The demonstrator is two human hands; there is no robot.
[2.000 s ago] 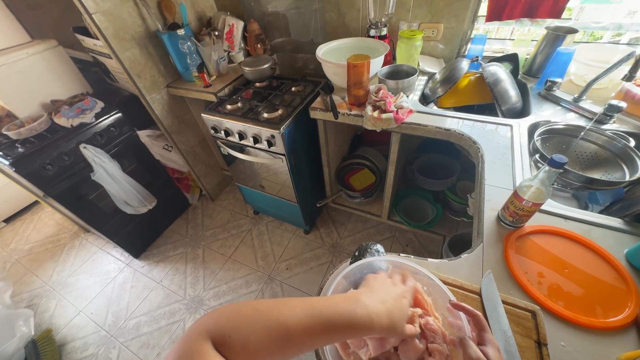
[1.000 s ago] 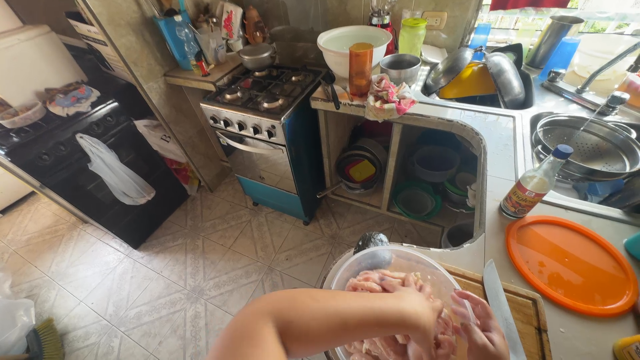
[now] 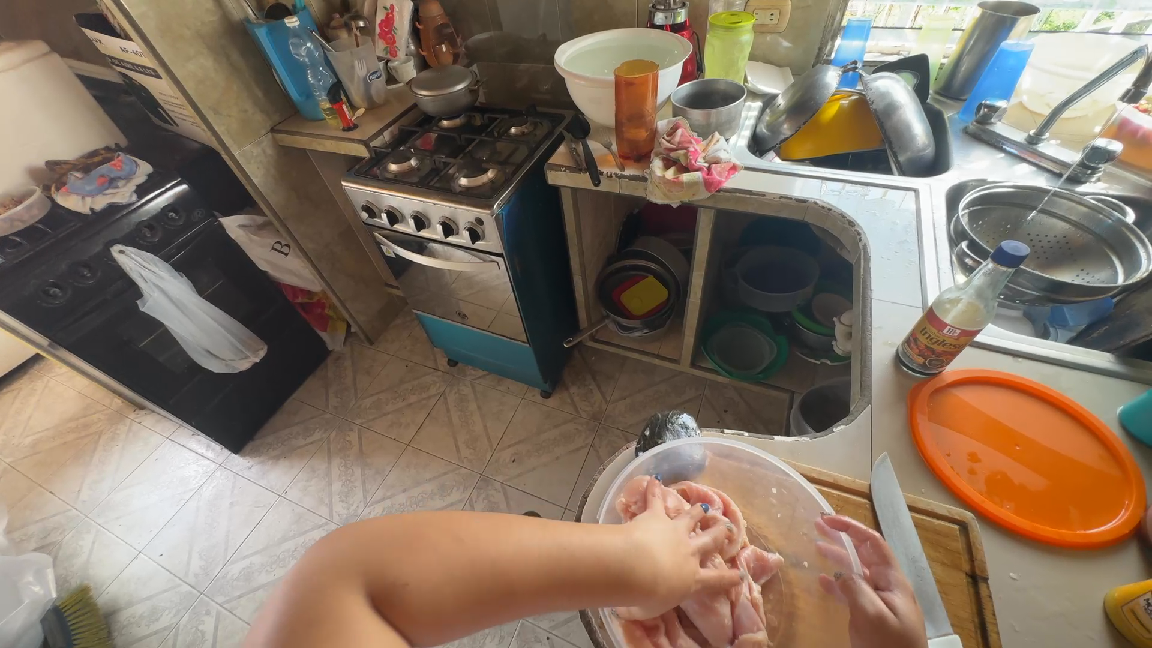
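Observation:
Raw chicken pieces (image 3: 711, 589) lie in a clear plastic bowl (image 3: 792, 477), heaped toward its left side. My left hand (image 3: 670, 549) rests on top of the meat with its fingers spread, reaching in from the lower left. At the right, my right hand (image 3: 868, 576) grips the bowl's rim, thumb and fingers on either side of the wall. A kitchen knife (image 3: 904, 540) lies beside that hand on a wooden cutting board (image 3: 967, 562), which is partly under the bowl. An avocado-like dark round object (image 3: 668, 428) touches the bowl's far edge.
An orange lid (image 3: 1026, 459) and a sauce bottle (image 3: 958, 315) stand on the right counter. Farther back, water runs over a metal colander (image 3: 1053, 238) in the sink. A gas stove (image 3: 459, 180), a white basin (image 3: 585, 63) and open shelves with pots (image 3: 643, 288) are ahead.
My left hand has shifted left within the bowl. The chicken, spread wide across the bowl before, is now gathered toward the left, and the bowl's right part shows bare. My right hand stays at the rim.

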